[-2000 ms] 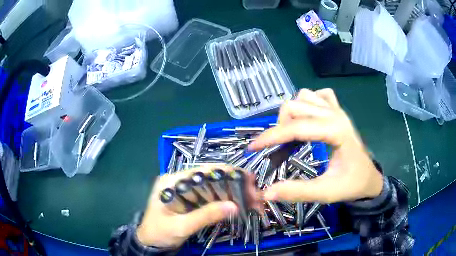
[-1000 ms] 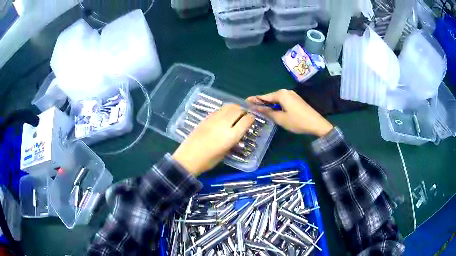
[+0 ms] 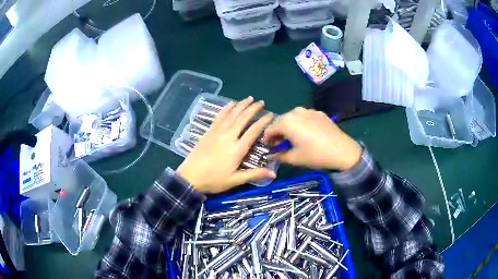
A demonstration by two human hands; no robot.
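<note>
The clear packing box holds metal cylinders in rows. My left hand lies across the box with its fingers spread, over the cylinders, hiding the middle of the box. My right hand is closed on a slim dark and blue marker pen at the box's right end, beside the cylinder ends. The pen's tip and its exact contact cannot be made out. The blue parts bin, heaped with loose metal cylinders, lies just below both hands.
A clear lid lies left of the packing box. White foam stacks, a small-parts box, a white carton and an open side box are at left. Closed boxes stand at the top, a tape roll and printed packet upper right.
The left hand held several cylinders over the bin two seconds ago; it now lies spread over the packing box, which sits nearer the bin. The right hand now holds the pen at the box.
</note>
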